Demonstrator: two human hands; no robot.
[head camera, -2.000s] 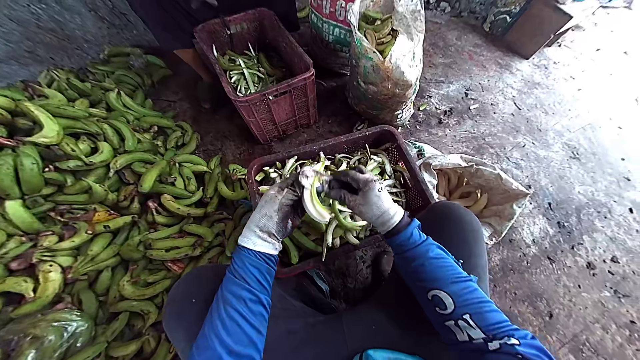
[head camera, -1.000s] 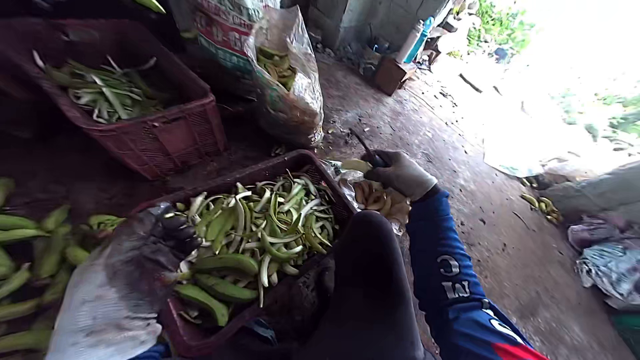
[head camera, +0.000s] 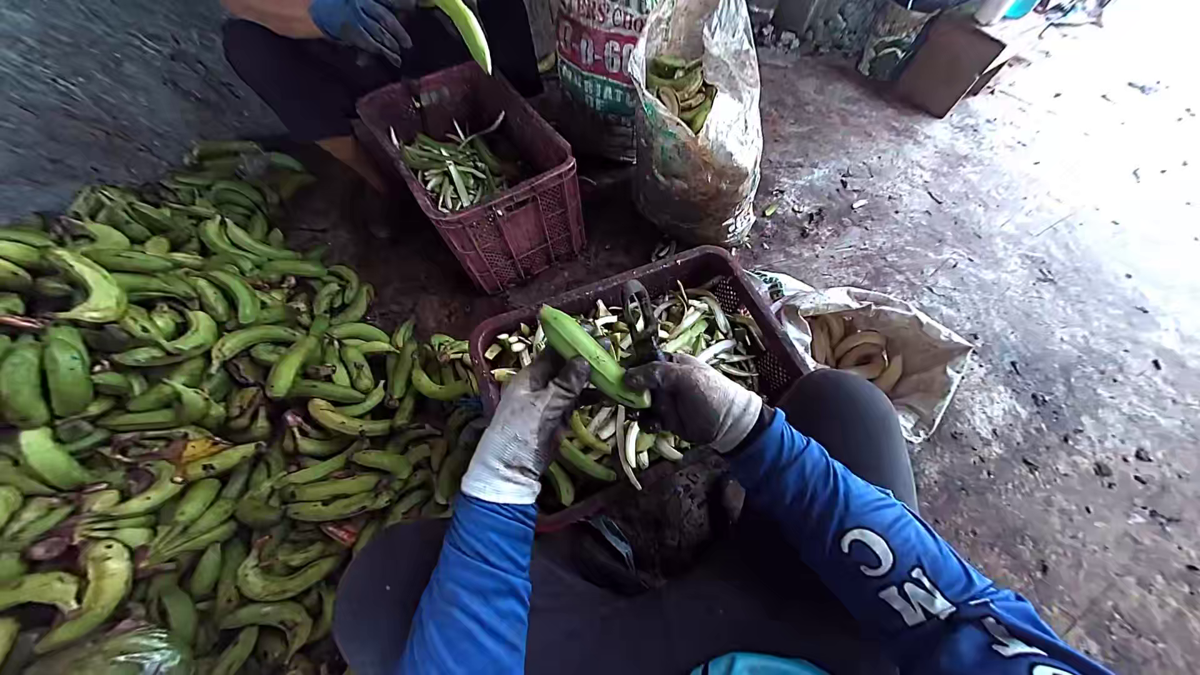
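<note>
My left hand (head camera: 532, 422), in a white and dark work glove, grips an unpeeled green plantain (head camera: 586, 352) on its left side. My right hand (head camera: 698, 398), gloved alike, holds a dark peeler or knife (head camera: 641, 314), its loop-like end pointing up, and its fingers meet the plantain's lower end. Both hands are above a maroon plastic crate (head camera: 784, 352) of peel strips (head camera: 717, 349) and some green plantains. Right of that crate, an open sack (head camera: 928, 347) holds peeled plantains (head camera: 858, 352).
A large heap of green plantains (head camera: 309, 469) covers the floor at left. Ahead stand a second crate (head camera: 511, 230) with peels, a printed sack (head camera: 598, 84) and a sack with plantains (head camera: 703, 178). Another person's gloved hand (head camera: 366, 23) is at the top. A brown box (head camera: 947, 70) stands farther back.
The peeled piece seen in my hands two seconds ago is gone from them; a green plantain is there now. My right hand has come back from the sack at right. The view has swung.
</note>
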